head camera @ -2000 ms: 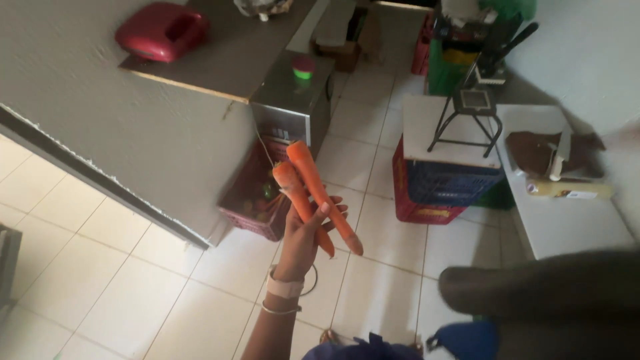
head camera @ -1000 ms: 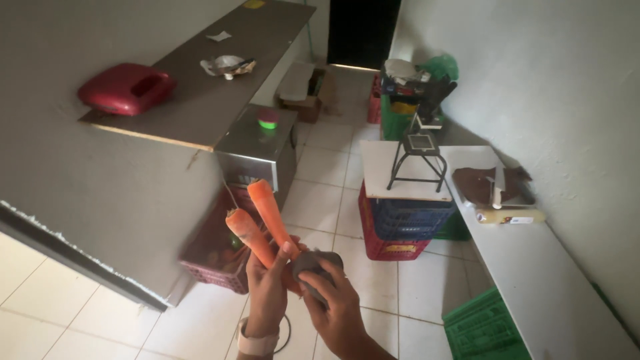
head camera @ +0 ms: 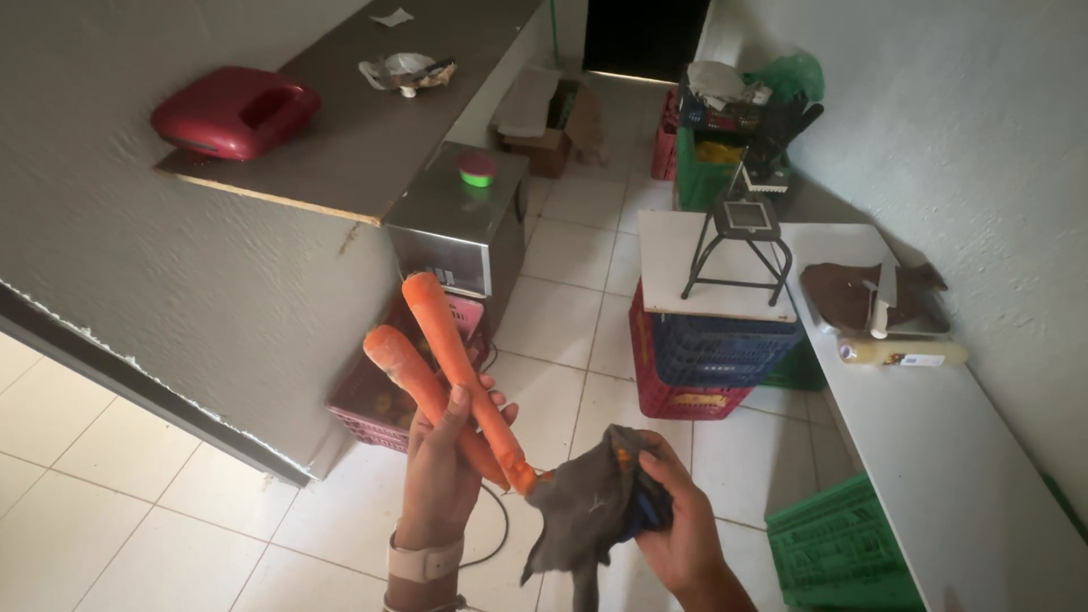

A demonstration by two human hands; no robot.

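Observation:
Two peeled-looking orange carrots, a longer one (head camera: pixel 450 348) and a shorter one (head camera: pixel 404 365), are gripped side by side in my left hand (head camera: pixel 446 467), their thick ends pointing up and away. A watch with a pale band is on that wrist. My right hand (head camera: pixel 680 518) holds a dark grey cloth (head camera: pixel 578 501), bunched up, with bits of blue and orange showing at its folds. The cloth's left edge is at the thin tip of the longer carrot; whether they touch is unclear.
A red appliance (head camera: pixel 234 110) sits on the brown counter (head camera: pixel 340 170) at left, above a steel microwave-like box (head camera: pixel 459 204). Stacked crates (head camera: pixel 714 348) carry a board and a black stand (head camera: pixel 739 246). At right, a white table (head camera: pixel 918 442) bears a tray with a knife (head camera: pixel 884 297).
The cloth, a dark blur at right two seconds ago, was against the carrots one second ago; now my right hand holds it lower, toward their tips. My left hand keeps both carrots.

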